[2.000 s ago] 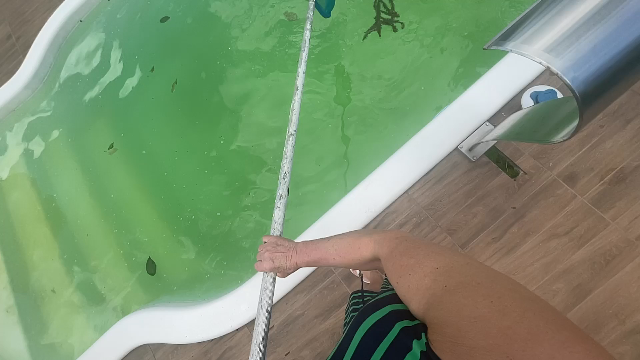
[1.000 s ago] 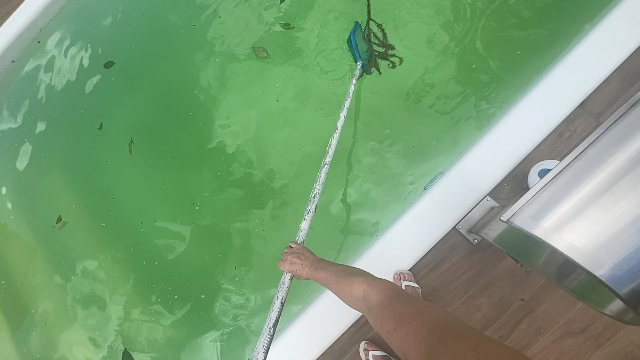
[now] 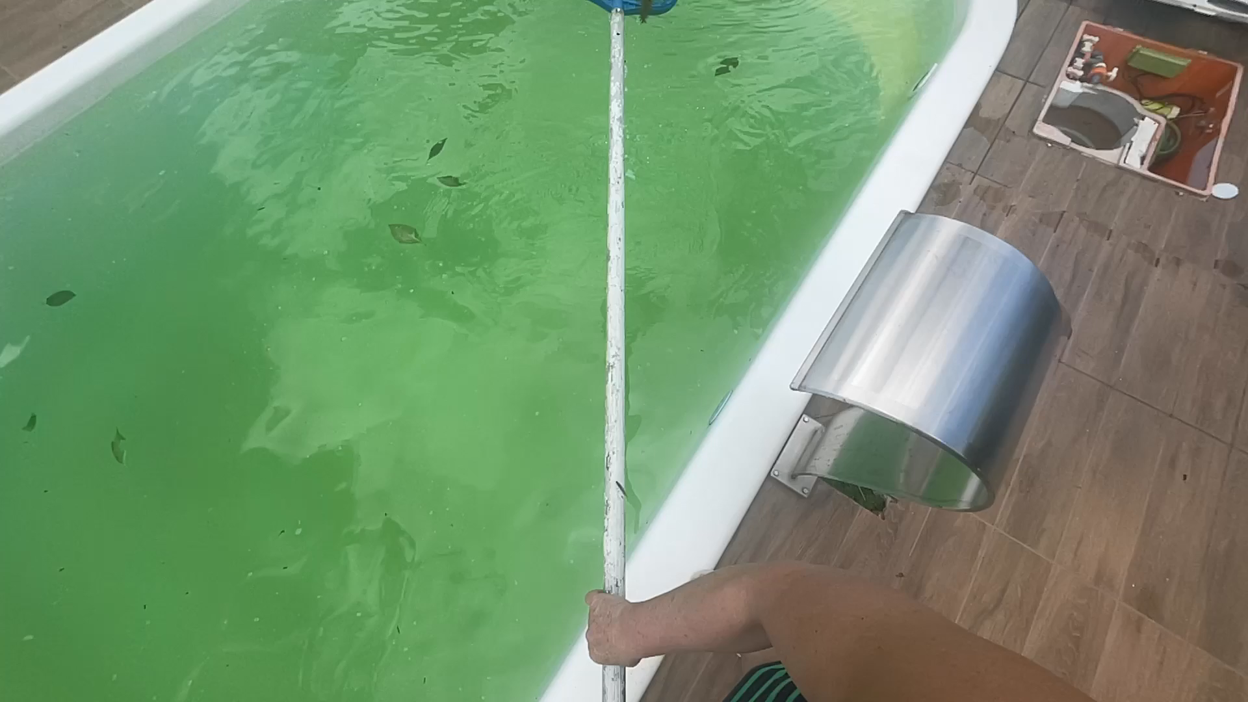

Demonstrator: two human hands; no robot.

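Note:
My right hand (image 3: 612,629) is closed around a white, worn pole (image 3: 615,322) near the bottom of the view, above the pool's white rim. The pole runs straight up and away over the green pool water (image 3: 390,390). At its far end a blue net head (image 3: 634,6) is partly cut off by the top edge, with something dark at it. My left hand is not in view. Several leaves, one a larger brownish leaf (image 3: 404,234), lie in the water left of the pole.
Along the right runs the white pool rim (image 3: 780,361). A curved stainless steel spout (image 3: 936,341) stands on wood-look tiles (image 3: 1111,487). Farther back, an orange-walled opening (image 3: 1209,107) in the deck holds fittings around a round grey well (image 3: 1090,122).
The view has shifted a lot along the pool. The net head has moved away from me toward the far water. My right hand has kept its hold on the pole throughout.

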